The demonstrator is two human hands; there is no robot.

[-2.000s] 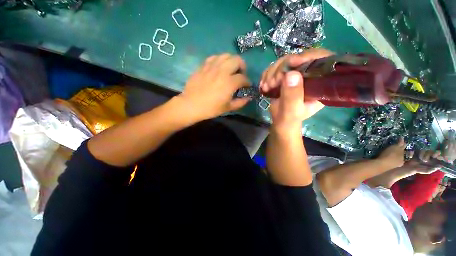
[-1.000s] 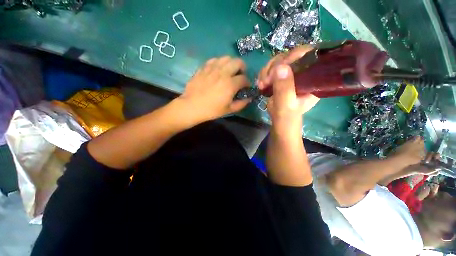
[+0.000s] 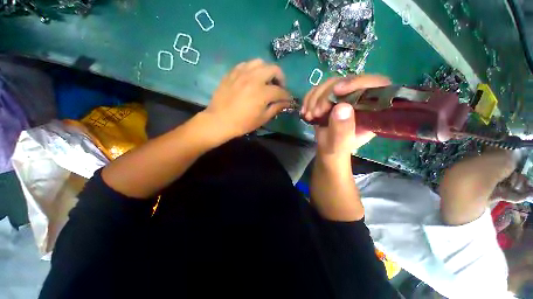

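Note:
My right hand (image 3: 342,114) is closed around a dark red electric screwdriver (image 3: 403,117), its nose pointing left. My left hand (image 3: 251,99) is closed on a small circuit board assembly (image 3: 286,107), mostly hidden by the fingers. The screwdriver's nose is close to the piece; whether the bit touches it cannot be told. A heap of silver and black board assemblies (image 3: 345,29) lies beyond my right hand, with one assembly (image 3: 288,41) at its left side.
Several pale rectangular rings (image 3: 165,61) lie on the green bench (image 3: 117,35), one (image 3: 315,76) near my right hand. A yellow tray (image 3: 484,104) and another heap (image 3: 435,157) are right, beside a neighbour's arm (image 3: 467,184). White (image 3: 38,169) and orange bags (image 3: 120,128) are lower left.
The screwdriver's rear has swung down towards me since a second ago. The ring near my right hand now shows beyond the fingers. The neighbour's arm has moved closer. Both hands keep their holds.

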